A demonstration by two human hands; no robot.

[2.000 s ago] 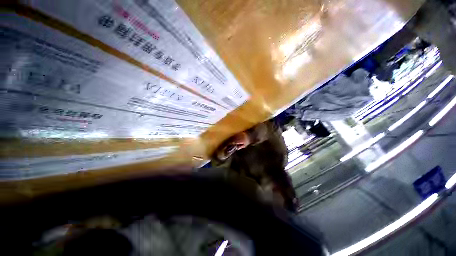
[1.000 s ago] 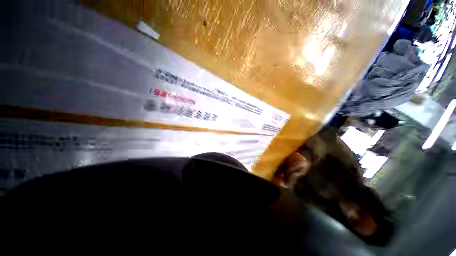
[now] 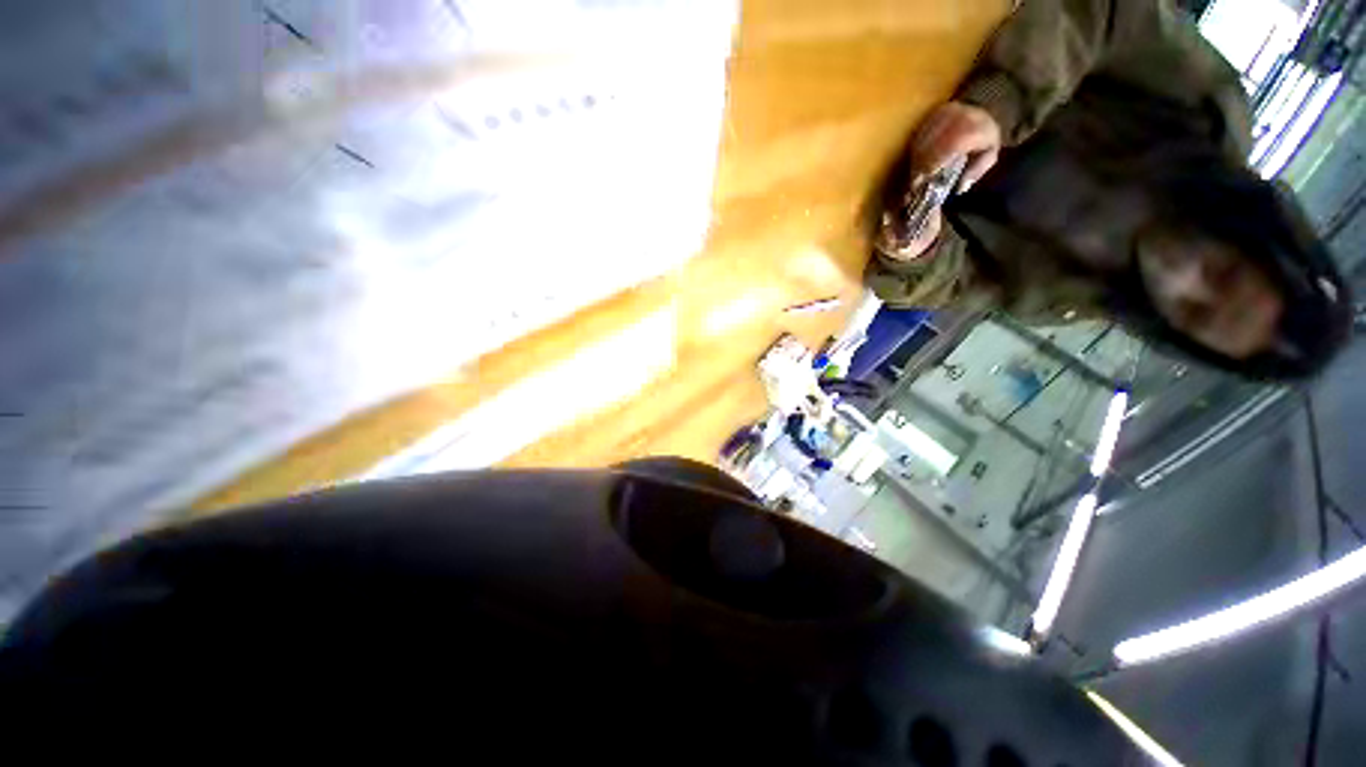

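Note:
A large dark curved shell, which looks like a headset (image 3: 450,629), fills the bottom of the tilted head view. It has an oval recess with a round button and a row of round holes at its lower right. Behind it, a brown carton (image 3: 817,135) with white, shiny tape or sheets (image 3: 495,195) over it fills the upper left, very close and partly glared out. Neither of my hands shows. Whether a hand holds the dark shell cannot be told.
Another person (image 3: 1109,165) in a dark brown jacket stands beyond the carton at the upper right, holding a small object (image 3: 932,202) in their hands. Cluttered small items (image 3: 809,412) lie further back at the centre. Strip lights (image 3: 1067,562) run at the right.
The view has turned and moved. The other person now shows larger and higher, with hands in view. The shell's oval recess and holes have come into view.

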